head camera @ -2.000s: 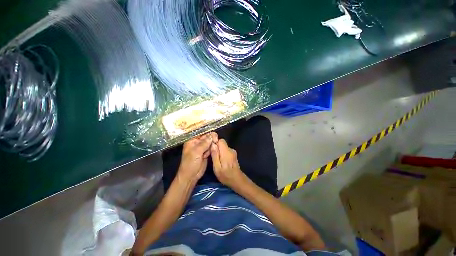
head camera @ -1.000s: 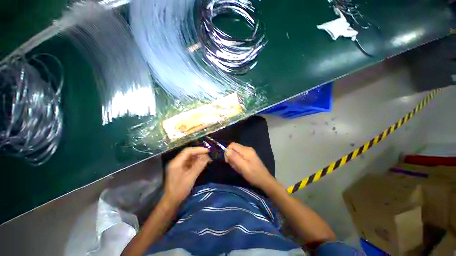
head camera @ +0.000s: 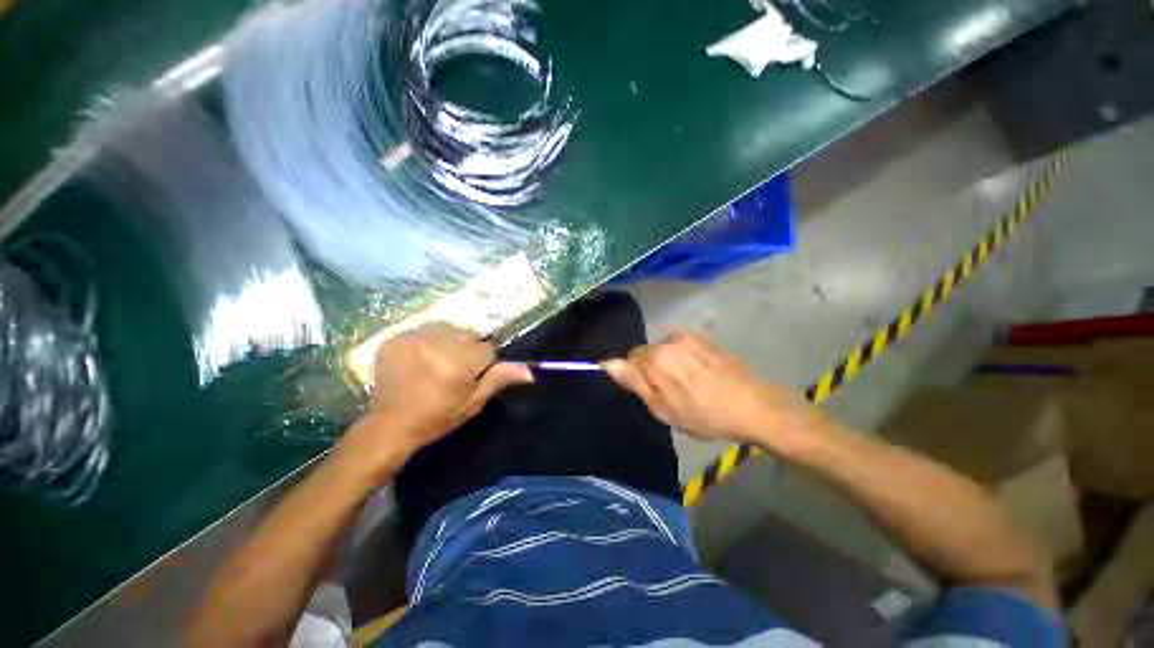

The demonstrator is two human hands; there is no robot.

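Observation:
A thin, bright silver-white strand (head camera: pixel 570 366) is stretched level between my two hands, above my dark lap. My left hand (head camera: pixel 437 377) pinches its left end, in front of the bench edge and partly over the cream-yellow tray (head camera: pixel 487 299). My right hand (head camera: pixel 683 384) pinches its right end, beyond the bench edge. Any small part at the fingertips is too small to tell. The tray lies at the bench edge on crinkled clear plastic (head camera: pixel 572 253).
On the green bench (head camera: pixel 671 139) lie a silver wire coil (head camera: pixel 506 158), a large blue-white bundle (head camera: pixel 316 152), a smaller pale bundle (head camera: pixel 253 304), tangled loops (head camera: pixel 44 392) and a white scrap (head camera: pixel 767 46). A blue bin (head camera: pixel 734 241) is below the edge; cartons (head camera: pixel 1088 430) stand right.
My hands have moved apart, with the strand now straight between them. They were close together two seconds ago. The view has shifted and turned, so the bench things appear farther left.

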